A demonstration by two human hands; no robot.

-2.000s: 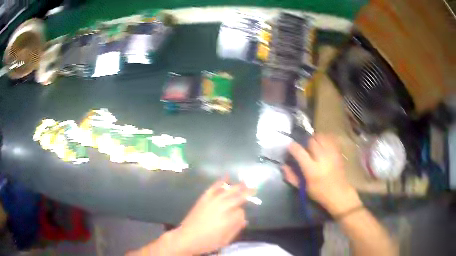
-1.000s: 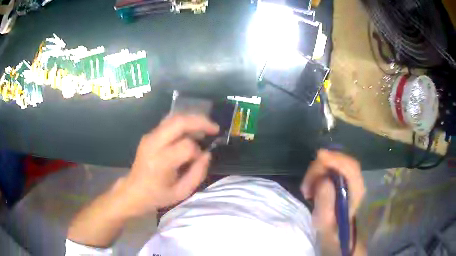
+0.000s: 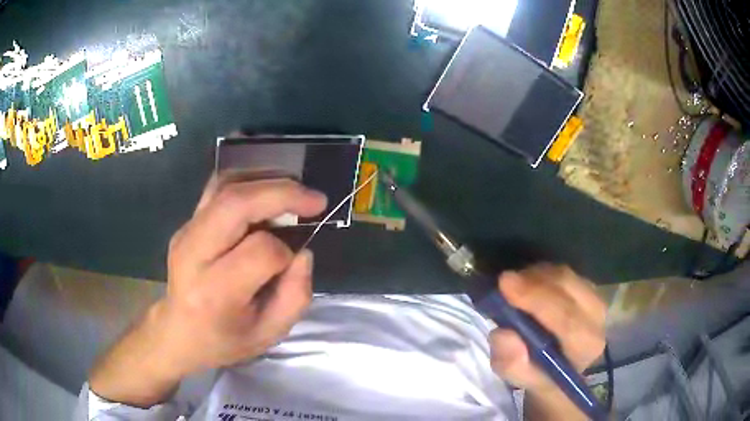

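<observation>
A dark LCD panel (image 3: 329,168) lies flat in front of me, with a green circuit board (image 3: 405,168) at its right end and an orange flex cable (image 3: 366,187) where they meet. My left hand (image 3: 247,255) lies over the panel's lower left part and pinches a thin solder wire (image 3: 333,215) between thumb and finger. The wire's end reaches the board beside the flex cable. My right hand (image 3: 551,321) grips the blue handle of a soldering iron (image 3: 460,260). The iron's tip is at the board, close to the wire's end.
Loose green boards with flex (image 3: 90,103) lie at upper left. More LCD panels (image 3: 510,90) with orange tails overlap at upper right. Beside them is a cardboard mat (image 3: 629,156) with shiny beads, a solder spool (image 3: 724,185) at the right edge and a black wire grille (image 3: 724,41).
The iron has come from the right to the board, and the solder wire now reaches the same place. The panel with its board shows further left, and my left hand still lies over it.
</observation>
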